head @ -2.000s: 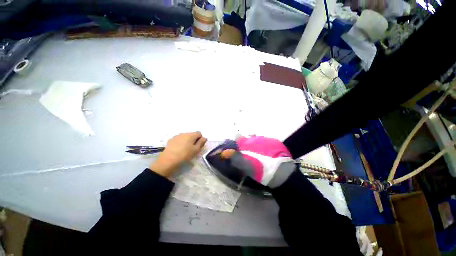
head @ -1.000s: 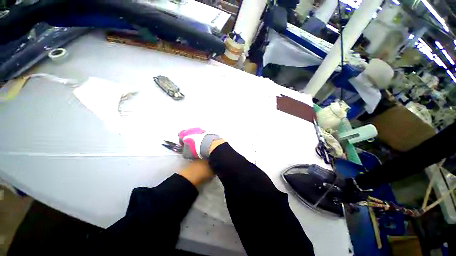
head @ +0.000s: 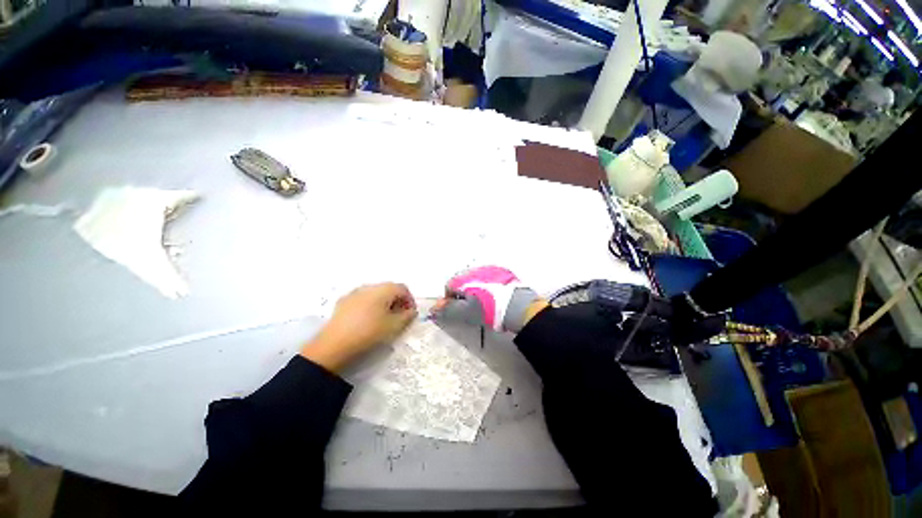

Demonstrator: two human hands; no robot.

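Observation:
A white lace panel lies near the table's front edge. My bare left hand pinches its top edge between thumb and finger. My right hand, in a pink, white and grey fingerless glove, is just right of the left hand at the panel's top corner. Its fingers are closed. A thin dark tip sticks out below them, fitting the thread snips, which are mostly hidden in the hand. The dark steam iron rests behind my right forearm, partly covered by the sleeve.
White fabric and a patterned grey-brown tool lie at left, with a tape roll beyond. A reddish-brown card, dark-handled scissors and a green basket are at right. The iron's hose runs right.
My right hand let go of the iron at right, reached left to the snips, then came back beside the left hand. The snips are gone from the table. The lace panel is uncovered.

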